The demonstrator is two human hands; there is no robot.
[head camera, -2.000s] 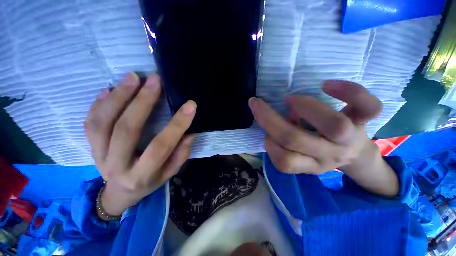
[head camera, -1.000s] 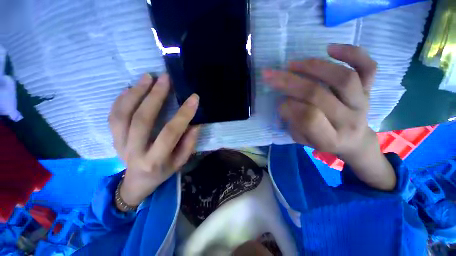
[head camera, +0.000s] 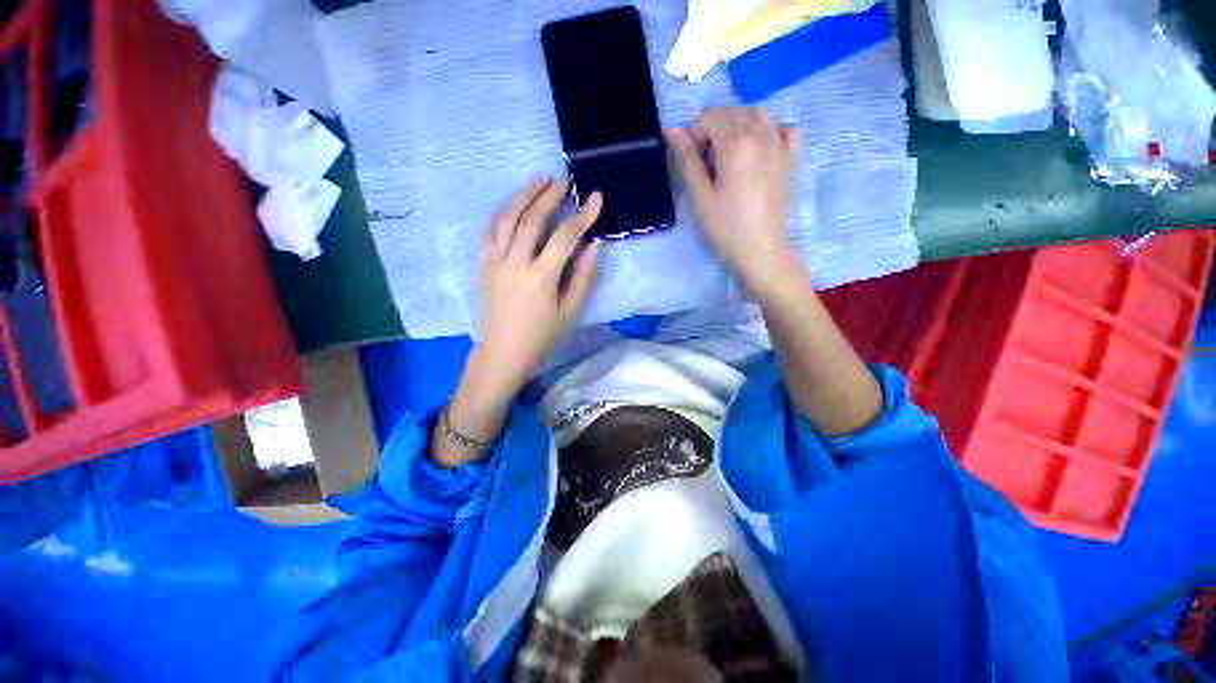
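A black smartphone (head camera: 607, 100) lies face up on the white ribbed bench mat (head camera: 434, 160). A pale line crosses its screen; I cannot tell if it is a reflection or a film edge. My left hand (head camera: 534, 274) is at the phone's lower left side, fingers apart, with a fingertip at its lower left edge. My right hand (head camera: 740, 180) is at the phone's right side, fingers curled, fingertips close to the edge. Whether it holds a thin film or tab is hidden. A squeegee with blue, yellow and white bands (head camera: 811, 54) lies right of the phone.
Red phone trays (head camera: 180, 254) stand at left, beside crumpled white wipes (head camera: 300, 214). A brown cardboard box (head camera: 344, 420) is below them. A white film stack (head camera: 994, 60) and shiny clear plastic (head camera: 1134, 94) lie at far right. A red grid tray (head camera: 1087, 380) is below the bench at right.
The view has widened and shows more of the bench. My right hand has gone from spread fingers off the phone to curled fingers near its right edge. My left hand stays at the lower left.
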